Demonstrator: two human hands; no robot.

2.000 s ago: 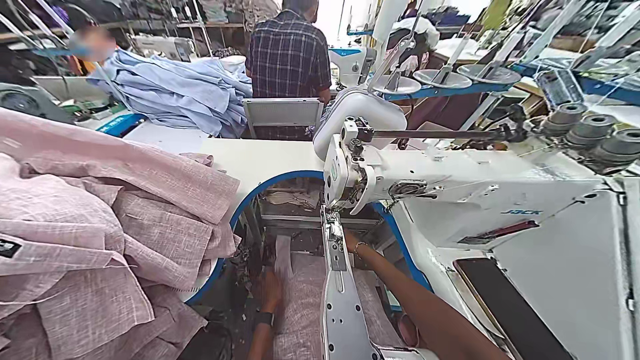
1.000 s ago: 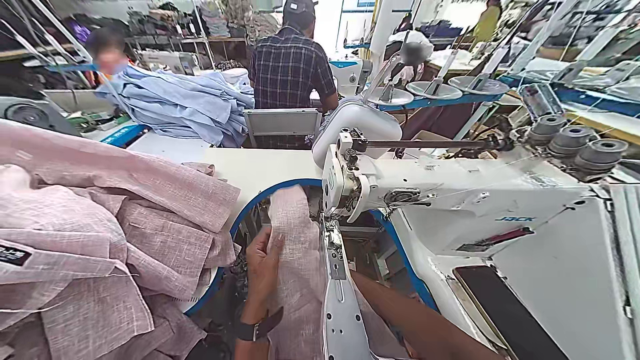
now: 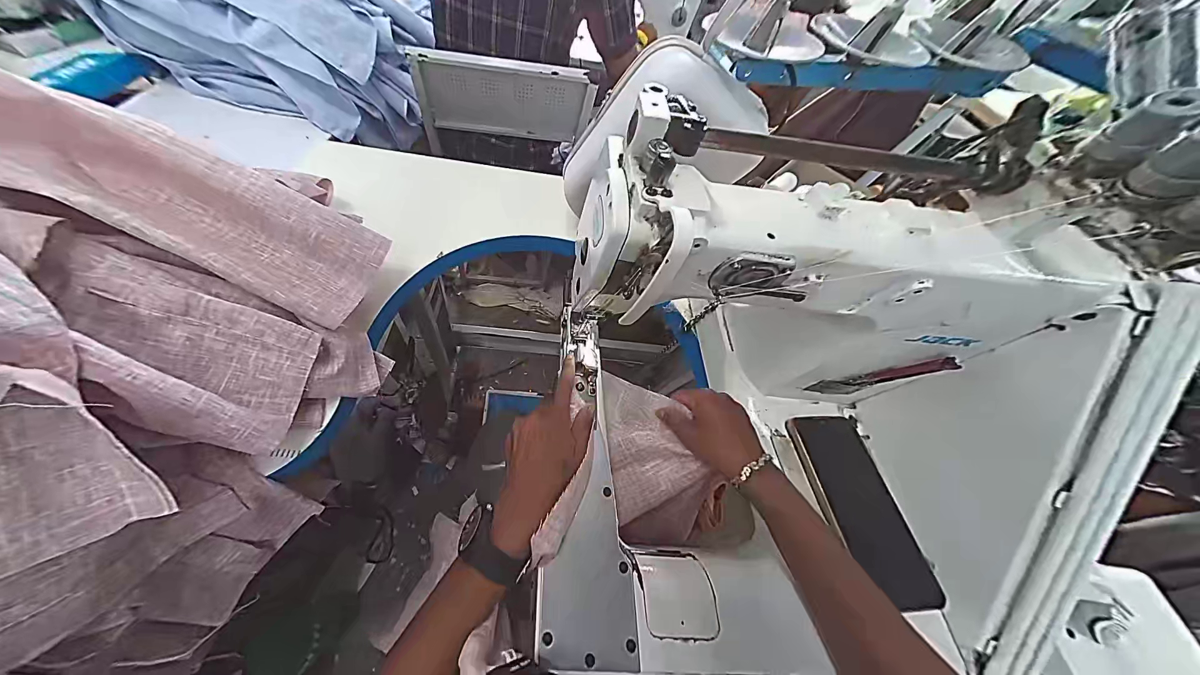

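Note:
A white Jack feed-off-the-arm sewing machine [image 3: 750, 234] stands over its narrow metal arm [image 3: 586, 562]. My left hand [image 3: 544, 450], with a dark watch at the wrist, lies along the left side of the arm, its index finger reaching the presser foot area [image 3: 581, 352] and the palm over pink cloth. To the right of the arm, my right hand [image 3: 714, 431], with a bracelet, pinches the upper edge of a pink woven fabric piece [image 3: 652, 459]. That cloth drapes around the arm; more of it hangs at the lower left. The needle is too small to make out.
Stacked pink fabric pieces [image 3: 187, 328] lie on the left of the white table [image 3: 450, 202], whose cutout has a blue edge [image 3: 412, 291]. A dark phone [image 3: 867, 506] rests right of my right forearm. Behind are blue garments [image 3: 281, 56] and a seated person [image 3: 525, 33].
My left hand has moved from the raised cloth strip at the left up to the presser foot area. My right hand, hidden behind the arm one second ago, now shows holding cloth. The view has tilted downward.

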